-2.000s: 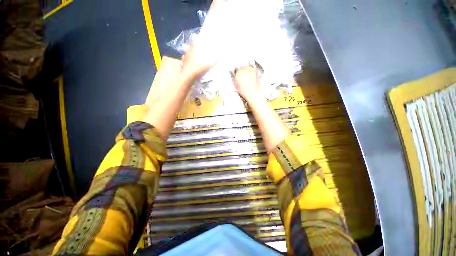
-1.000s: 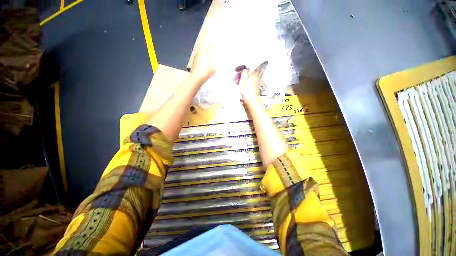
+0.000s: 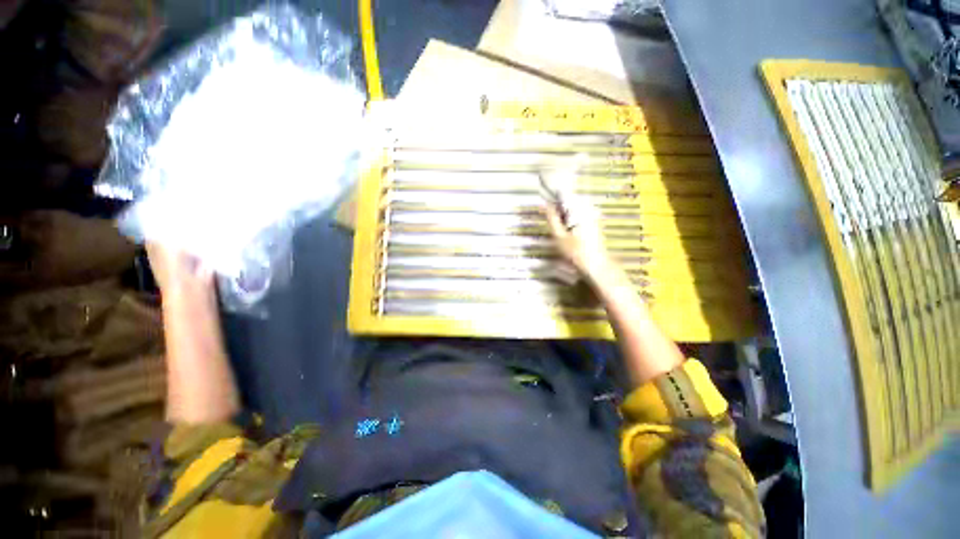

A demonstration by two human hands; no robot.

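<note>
A crinkled clear poly bag (image 3: pixel 253 147), its contents washed out white, is at the upper left, off the yellow board. My left hand (image 3: pixel 187 268) is at the bag's lower edge and holds it; the fingers are mostly hidden by the bag. The yellow slotted template (image 3: pixel 366 253) lies in front of me, its long slots running left to right and looking pale grey. My right hand (image 3: pixel 574 226) is over the right-middle of the slots, blurred and overexposed. I cannot tell if it holds anything.
A second yellow template (image 3: pixel 805 126) with whitish strips in its slots lies on the grey metal table (image 3: pixel 737 137) at right. Cardboard (image 3: pixel 453 79) shows behind the first template. Brown fabric (image 3: pixel 79 263) is piled at left. Dark cloth is at the upper right.
My left hand and the bag have moved from above the template to the left. My right hand has come from the bag down over the slots. The view has shifted.
</note>
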